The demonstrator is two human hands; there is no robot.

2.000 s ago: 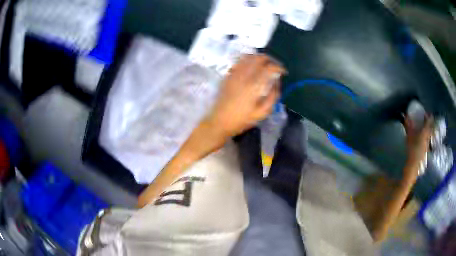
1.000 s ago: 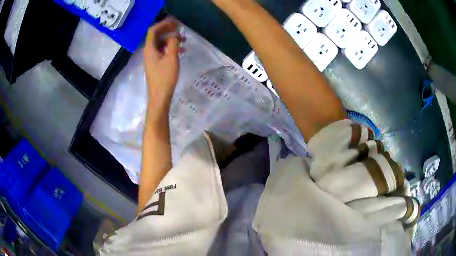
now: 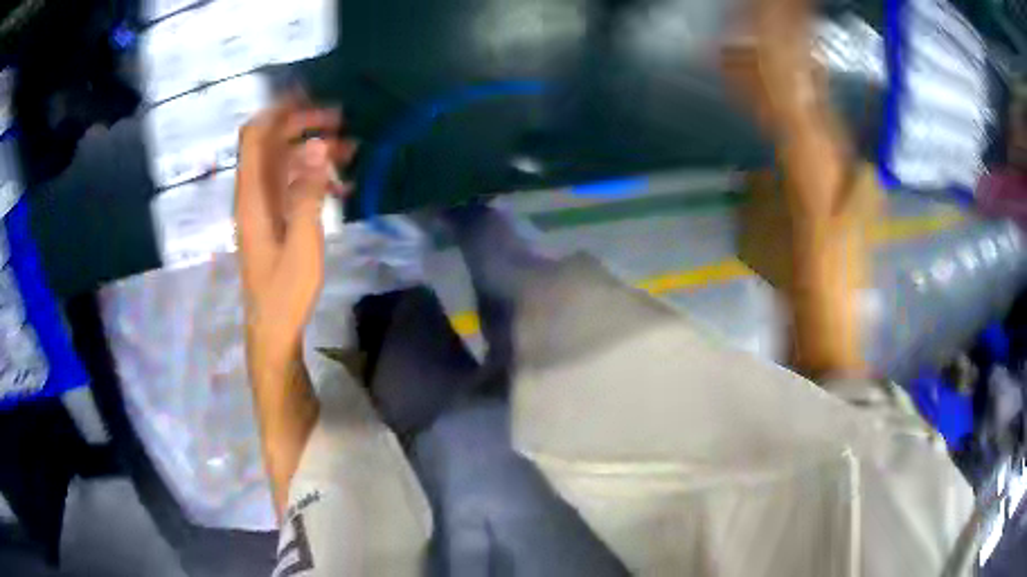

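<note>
The frame is blurred. White outlet covers (image 3: 208,124) stand in a block at the upper left of the dark green bench. My left hand (image 3: 295,152) is at their right edge, fingers curled; whether it holds a part is not clear. My right hand (image 3: 775,51) reaches to the top right, beside blurred white parts (image 3: 850,45); its fingers are too smeared to tell if they hold anything.
A liner bag (image 3: 186,394) lies in a black bin at the lower left. Blue trays with white parts stand at the far left (image 3: 45,304) and upper right (image 3: 895,101). A blue cord (image 3: 422,118) lies on the bench.
The view has swung right. My right arm has moved from across the covers to the right side. My left hand has moved from over the liner bag to beside the covers.
</note>
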